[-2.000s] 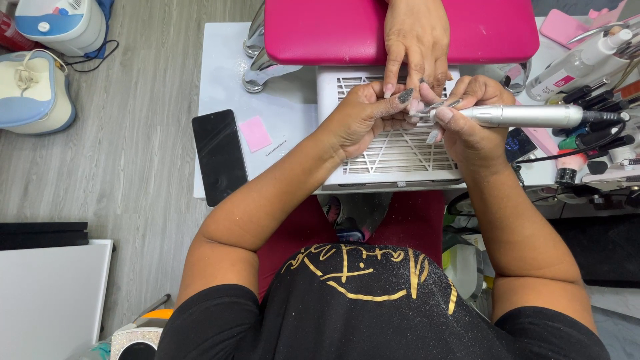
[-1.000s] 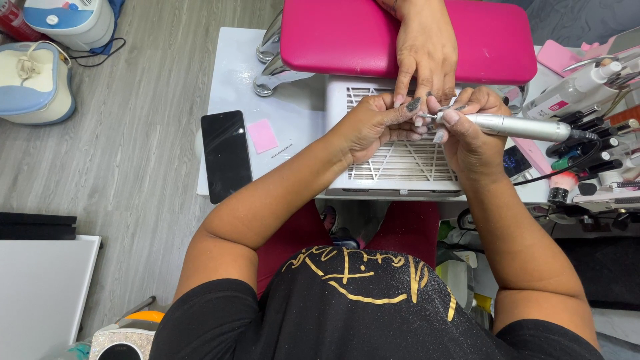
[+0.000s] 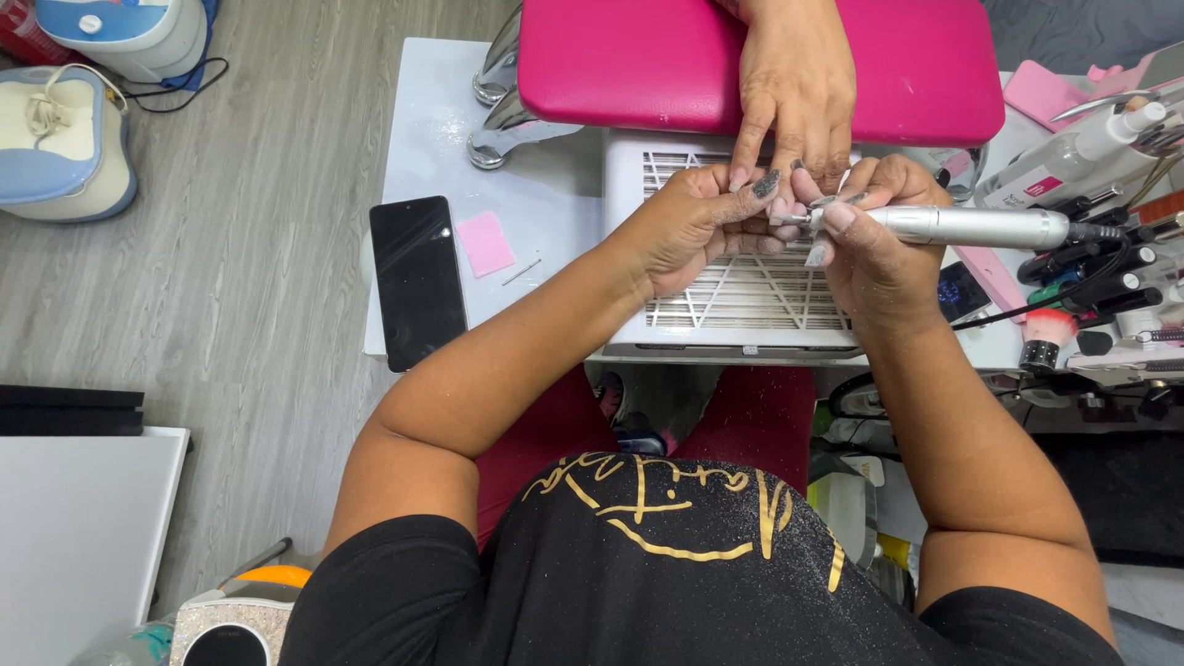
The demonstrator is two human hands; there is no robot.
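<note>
My right hand [image 3: 883,231] is closed around a silver electric nail drill [image 3: 971,227], whose bit points left at a fingertip of another person's hand [image 3: 797,88]. My left hand [image 3: 708,222] grips a finger of that hand between thumb and fingers. The other person's wrist lies over a pink padded armrest [image 3: 629,69]. Both my hands are above a white nail dust collector [image 3: 624,319] with a slatted grille. Pale dust coats my fingertips. Exactly where the bit touches is too small to tell.
A black phone [image 3: 418,282], a pink square pad [image 3: 485,243] and a thin metal bit [image 3: 522,271] lie on the white table [image 3: 421,120] at left. Bottles, a clear spray bottle [image 3: 1064,162] and a pink-bristled brush [image 3: 1050,338] crowd the right side. The drill's black cable [image 3: 1017,310] curves there.
The view has shifted slightly. My hands stay at the other person's fingertips, with the drill still in my right hand; its angle has altered a little.
</note>
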